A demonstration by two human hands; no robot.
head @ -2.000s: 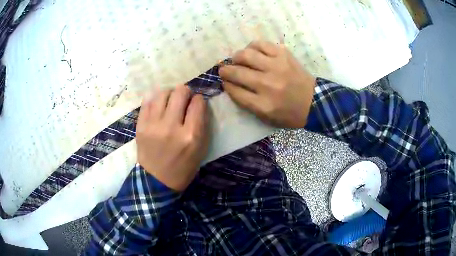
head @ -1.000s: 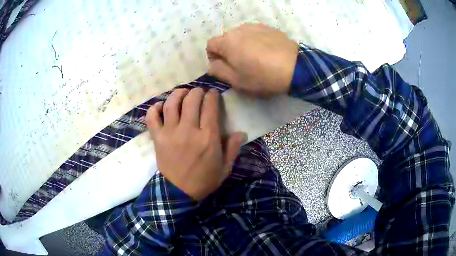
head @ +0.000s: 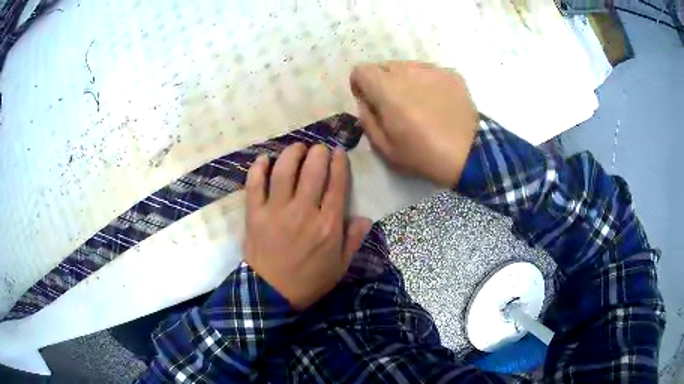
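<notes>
A dark purple-navy and white plaid necktie [head: 161, 208] lies flat along the near edge of the white cover cloth, running from the lower left up to the middle. My left hand [head: 298, 217] lies palm down with its fingertips on the tie, pressing it near its right end. My right hand [head: 420, 120] is curled at the tie's right end, with thumb and fingers close together beside a dark, bunched bit of the tie. Its fingertips are partly hidden, so I cannot tell whether it grips the tie.
The scorched white cover cloth [head: 247, 67] spreads over the pressing table, with loose threads [head: 91, 79] at left. More dark plaid cloth [head: 16, 21] lies at the far left corner. Below are a speckled floor, a round white base [head: 504, 306] and a blue crate [head: 517, 355].
My left hand has moved right along the tie and its fingers have flattened. My right hand first lifted up and left, then moved back right. The tie's dark right end now shows between the hands.
</notes>
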